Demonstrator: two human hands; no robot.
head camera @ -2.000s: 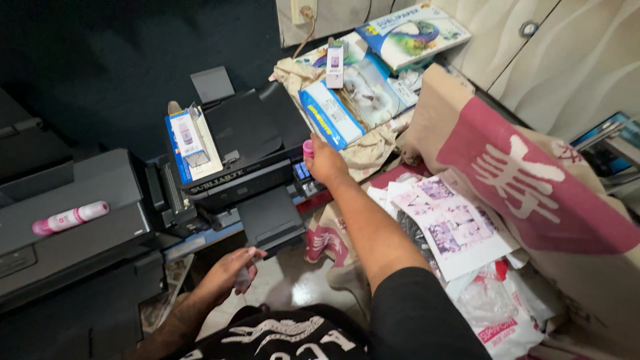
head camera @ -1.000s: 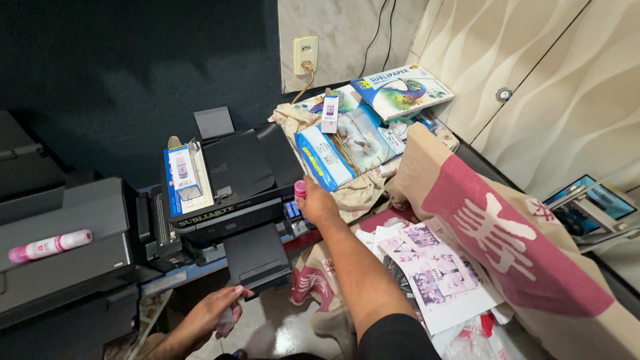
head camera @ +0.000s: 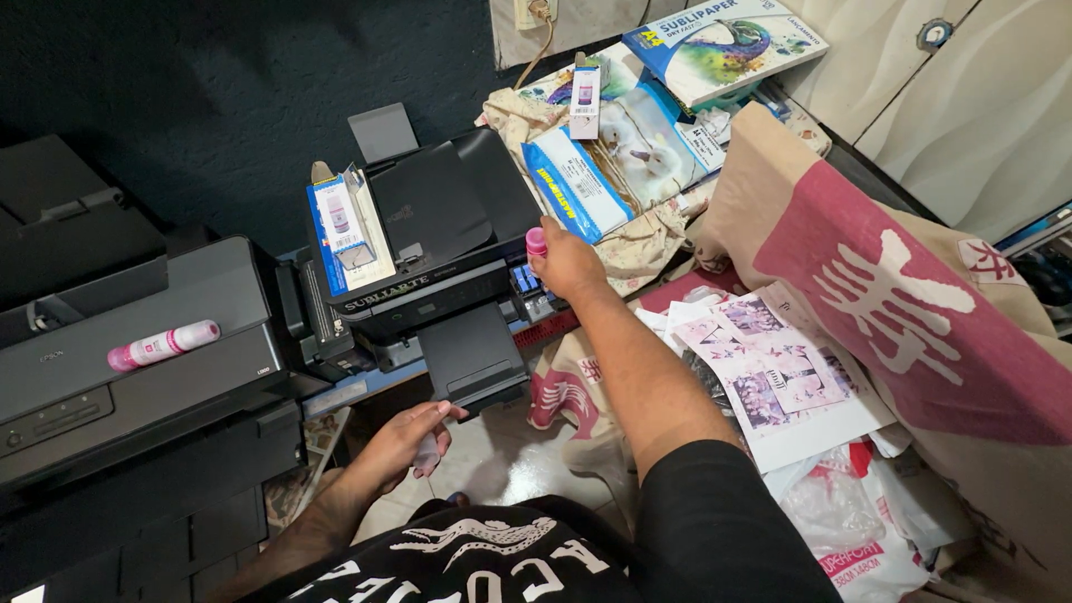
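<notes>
My right hand (head camera: pixel 567 261) grips a pink-tipped ink bottle (head camera: pixel 536 243) above the open ink tank unit (head camera: pixel 531 289), which shows blue parts, on the right side of a black inkjet printer (head camera: pixel 444 201). The bottle's lower part is hidden. Near the extended output tray (head camera: pixel 473 356), my left hand (head camera: pixel 410 444) holds a small translucent cap (head camera: pixel 427 455) in its curled fingers. A pink and white ink bottle (head camera: pixel 164 345) lies on the dark Epson printer (head camera: pixel 126 335) at left. One ink box (head camera: pixel 347 226) rests on the black printer's left edge; another ink box (head camera: pixel 585 99) lies on paper packs.
Sublimation paper packs (head camera: pixel 724 46) and a blue-edged pack (head camera: pixel 586 188) lie on a floral cloth right of the printer. Printed sheets (head camera: pixel 775 368), a plastic bag (head camera: pixel 846 511) and a beige and red cloth (head camera: pixel 871 276) are at right. A wall outlet (head camera: pixel 533 12) holds a plug.
The view has shifted. My right hand stays at the ink tank with the bottle, and my left hand stays by the output tray with the cap.
</notes>
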